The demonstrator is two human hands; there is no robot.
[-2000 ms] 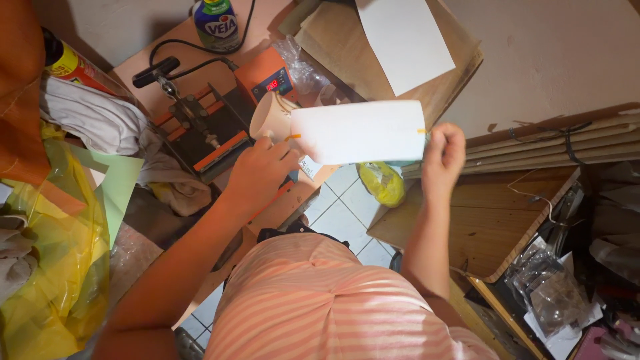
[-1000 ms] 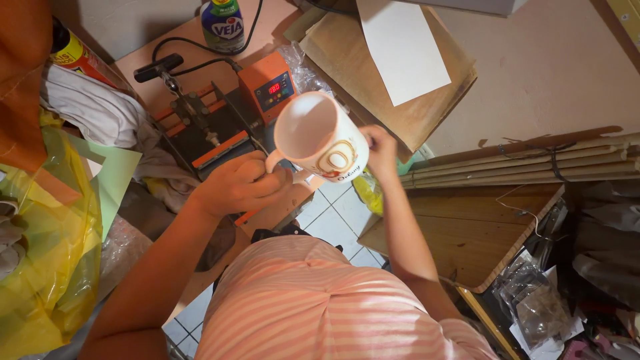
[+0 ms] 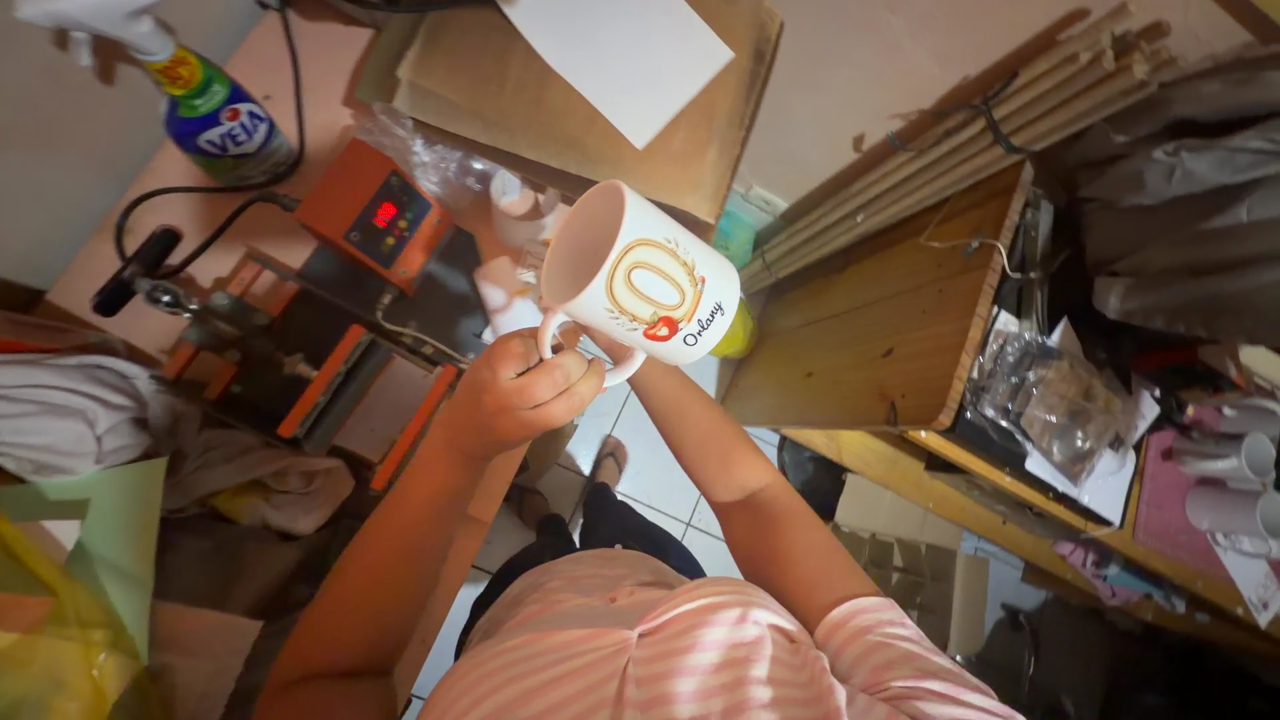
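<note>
A white ceramic mug [image 3: 640, 275] is held up in front of my chest, tilted, its mouth toward the upper left. A gold letter, a red heart-like ornament and dark script are printed on its side. My left hand [image 3: 530, 390] is closed around the handle at the mug's lower left. Behind and below the mug, my right hand [image 3: 610, 345] is almost wholly hidden, so its fingers and grip cannot be made out. Left of the mug stands an orange heat-press controller [image 3: 375, 215] with a lit red display, and below it is a mug heat press [image 3: 320, 385].
A Veja spray bottle [image 3: 225, 125] stands at the upper left. White paper [image 3: 625, 60] lies on brown cardboard [image 3: 740, 100] behind the mug. At the right are a wooden panel [image 3: 870, 330], bundled cardboard strips [image 3: 940, 150] and several mugs [image 3: 1225, 455]. Cloths lie at the left.
The white wrap seen around the mug two seconds ago is off, and the printed side shows. The mug has turned, and my right hand has moved from its far side to behind it. The view has shifted.
</note>
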